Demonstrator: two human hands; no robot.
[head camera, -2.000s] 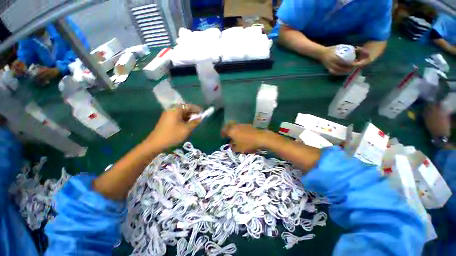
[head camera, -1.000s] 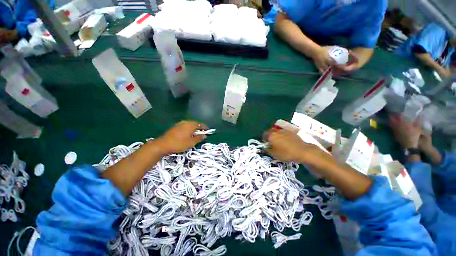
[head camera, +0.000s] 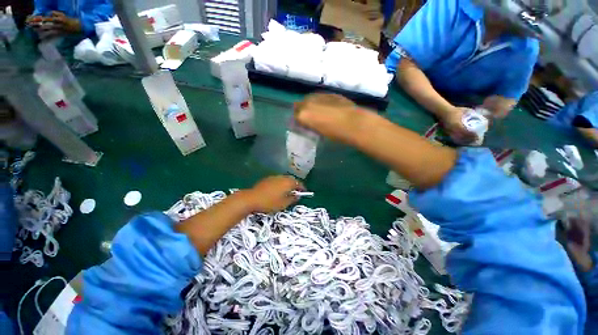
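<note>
A large heap of coiled white cables (head camera: 308, 268) lies in front of me. My left hand (head camera: 274, 193) is at the heap's far edge, its fingers closed on a small white cable end. My right hand (head camera: 324, 114) is blurred, at the top of an upright white retail box (head camera: 301, 154) beyond the heap. Whether it holds a cable or the box flap is hidden. Two more white boxes with red marks stand to the left, one tilted (head camera: 174, 112) and one upright (head camera: 237, 98).
A black tray (head camera: 315, 86) bears white wrapped bundles (head camera: 321, 57). A worker in blue (head camera: 459, 52) sits opposite, holding a round white item. Boxes (head camera: 429, 239) lie at my right. Round white discs (head camera: 132, 198) and a box with a cable loop (head camera: 60, 313) are at left.
My right hand has moved from the heap's right side up to the upright box. My left hand stays at the heap's far edge with a white cable end. The view has shifted.
</note>
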